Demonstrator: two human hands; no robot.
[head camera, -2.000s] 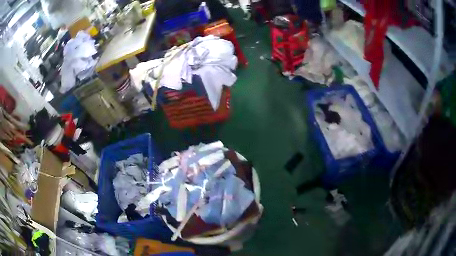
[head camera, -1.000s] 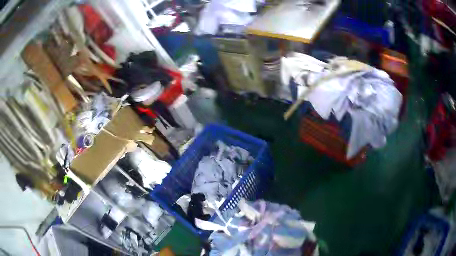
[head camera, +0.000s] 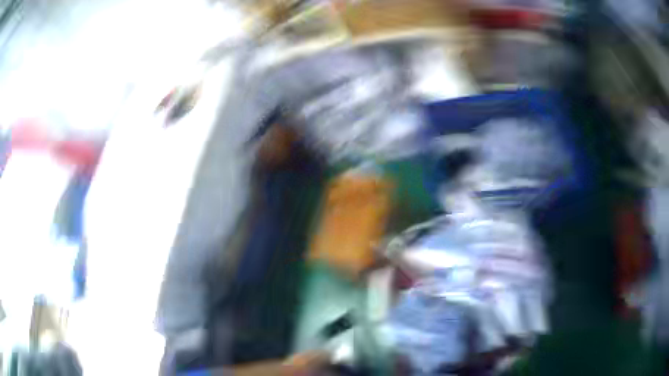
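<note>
The whole view is badly blurred. A tub (head camera: 402, 239) topped with pale blue and white cloth bundles (head camera: 477, 275) stands at the lower right. Behind it is a blue plastic crate (head camera: 480, 106) with pale grey-blue cloth pieces (head camera: 521, 147) and a small dark piece inside. A tan, skin-like shape at the bottom edge may be my left hand (head camera: 308, 361), reaching in from the left; its fingers and any hold cannot be made out. My right hand is not in view.
A glaring white table surface (head camera: 139, 198) fills the left side. An orange stool-like thing (head camera: 352, 220) stands on the green floor (head camera: 583, 294) left of the tub. Pale crumpled cloth (head camera: 359, 103) lies behind it. A reddish thing (head camera: 631, 257) is at right.
The view has swung left and blurred. The crate and tub now lie farther right, and the white table and orange thing have come in. A possible hand shows at the bottom edge.
</note>
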